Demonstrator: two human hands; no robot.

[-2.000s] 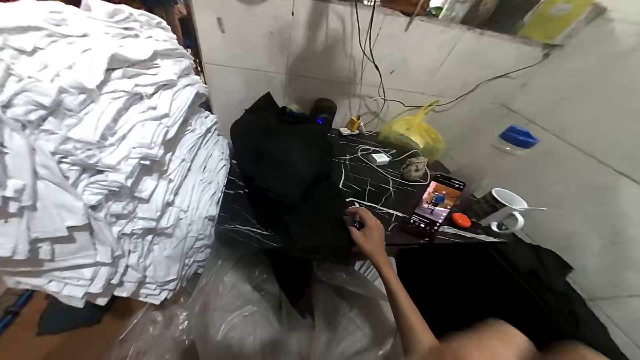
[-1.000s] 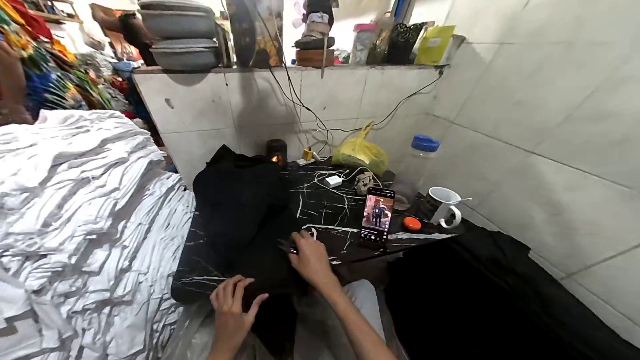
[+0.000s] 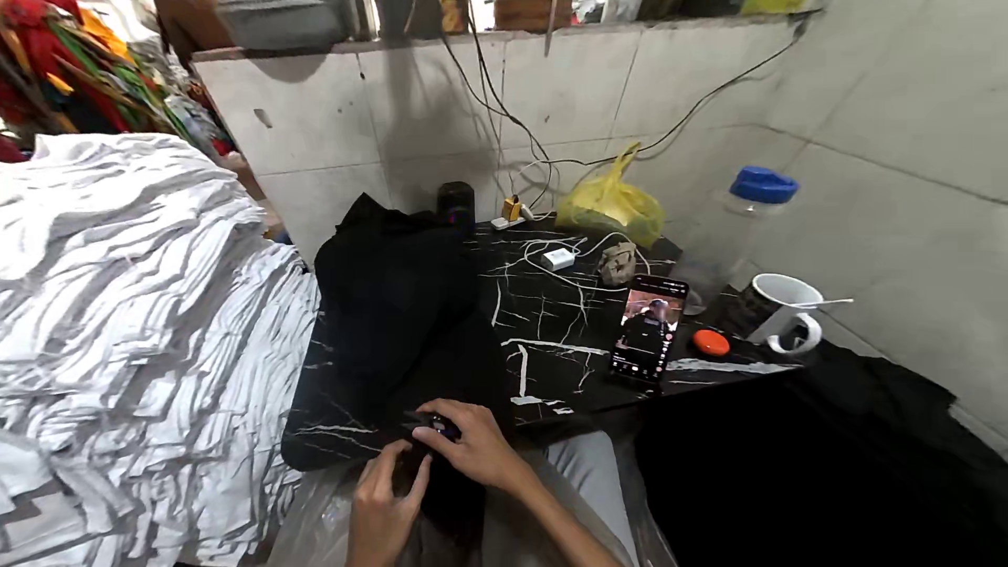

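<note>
Black fabric [image 3: 394, 307] lies bunched on the left part of a black marbled table [image 3: 551, 315] and hangs over its front edge. My right hand [image 3: 472, 445] is closed around a small dark tool [image 3: 437, 426], perhaps thread snips, just above the cloth. Close beside it, my left hand [image 3: 390, 492] pinches the fabric at the table's front edge between thumb and fingers. The tool's tips point left, and the right fingers partly hide it.
A tall stack of white fabric [image 3: 150, 339] stands left. On the table are a propped smartphone [image 3: 650, 329], an orange-red round object [image 3: 711, 342], a mug [image 3: 776, 311], a clear jar [image 3: 724, 236], a white charger [image 3: 558, 259] and a yellow plastic bag [image 3: 614, 206]. More black fabric [image 3: 772, 472] lies right.
My left hand, out of view two seconds ago, has come in and moved from the cloth at the left to beside my right hand. The right hand still holds the dark tool.
</note>
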